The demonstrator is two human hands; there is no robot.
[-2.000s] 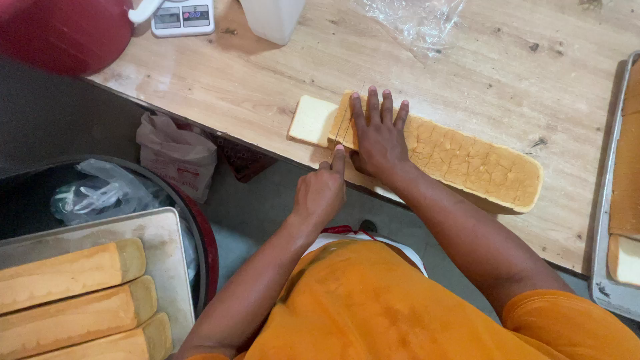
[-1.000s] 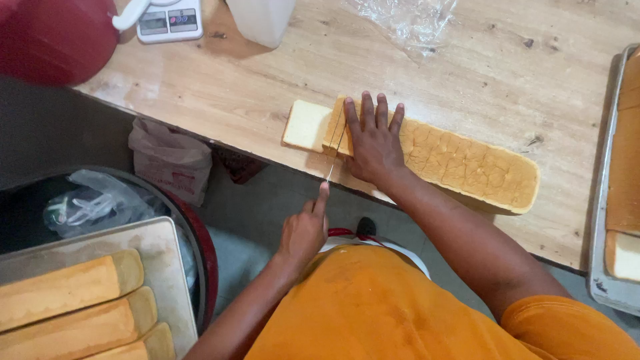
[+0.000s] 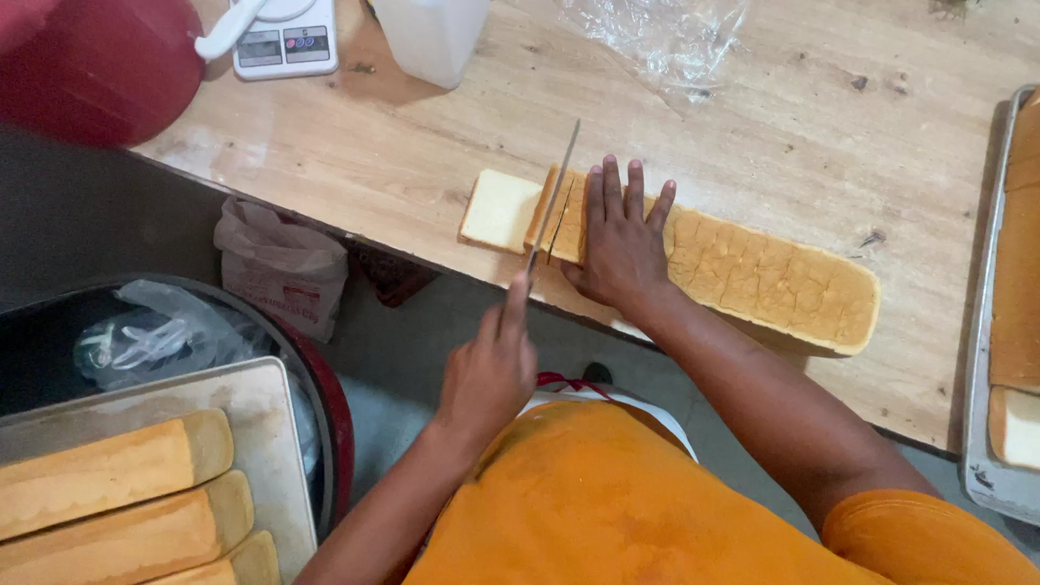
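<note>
A long loaf of bread (image 3: 764,268) lies slantwise near the front edge of a wooden table. My right hand (image 3: 626,244) rests flat on its top, fingers spread, left of the loaf's middle. My left hand (image 3: 491,370) grips a long thin knife (image 3: 556,187), with the index finger stretched along it; the handle is mostly hidden in the fist. The blade lies across the loaf's left end, over a cut portion, its tip reaching past the far side. A dark gap shows between this portion and the rest. One slice (image 3: 502,210) lies flat at the left end, pale crumb upward.
A metal tray (image 3: 284,422) with several loaves (image 3: 106,471) sits lower left, over a dark tub holding plastic bags. Another tray (image 3: 979,325) with bread stands at the right. Along the back are a red container (image 3: 97,73), a scale (image 3: 284,45), a white container (image 3: 435,36) and clear plastic film (image 3: 674,32).
My left hand was lower one second ago, with the blade drawn toward me; now hand and knife are farther forward, and the tip extends beyond the loaf. My right hand stays on the loaf.
</note>
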